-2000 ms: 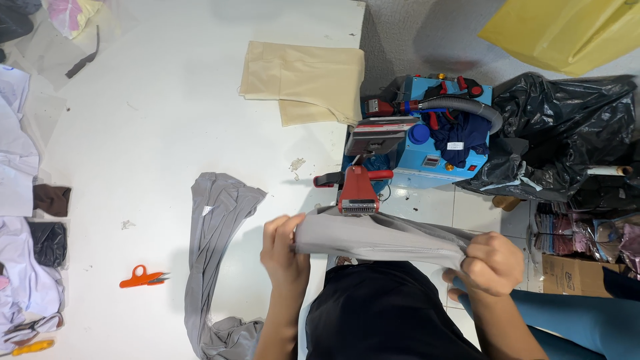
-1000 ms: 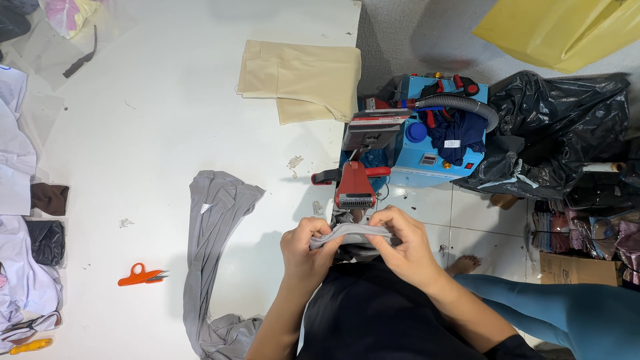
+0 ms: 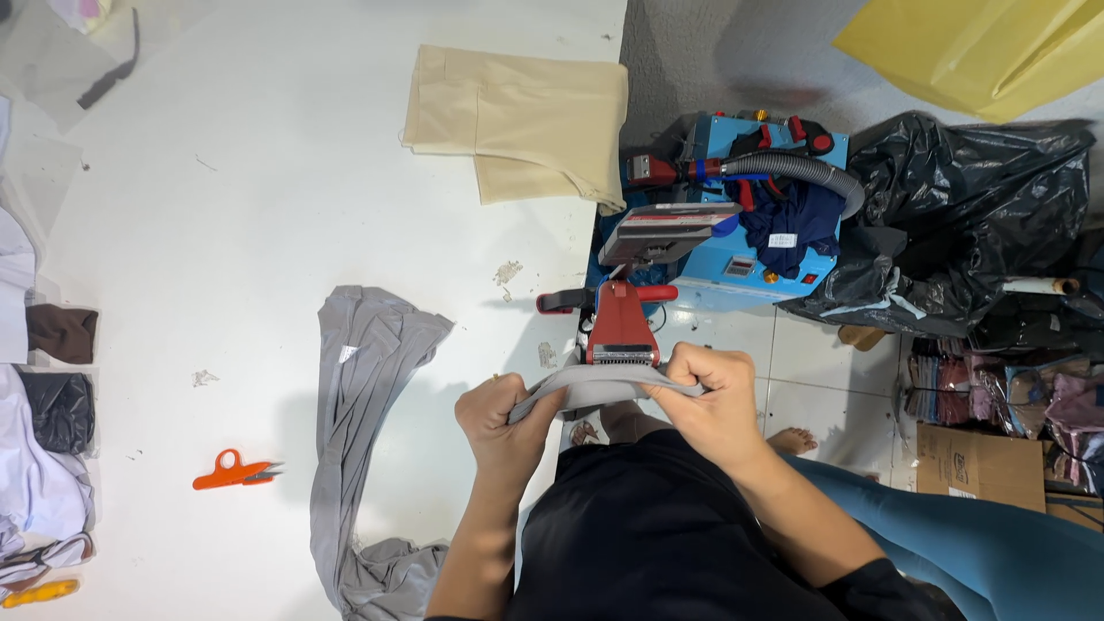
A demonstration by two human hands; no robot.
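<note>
A grey fabric piece (image 3: 604, 384) is stretched between my two hands, its edge against the toothed head of a red trimming device (image 3: 619, 323). My left hand (image 3: 509, 423) grips the left end near the table edge, and my right hand (image 3: 711, 392) grips the right end. Another grey garment (image 3: 354, 414) with a small white label lies crumpled on the white table to the left of my left hand. Orange thread snips (image 3: 233, 471) lie farther left. Folded beige fabric (image 3: 517, 121) rests at the table's far right corner.
A blue machine (image 3: 724, 267) with a grey hose (image 3: 802, 168) and dark blue cloth stands right of the table. Black plastic bags (image 3: 966, 216) lie beyond it. Bundled clothes and a cardboard box (image 3: 979, 466) are at right. White garments (image 3: 39, 457) line the left side.
Two seconds ago my hands were wide apart with the grey fabric pulled long. They came close together, and now stand somewhat farther apart, with the fabric at the red head.
</note>
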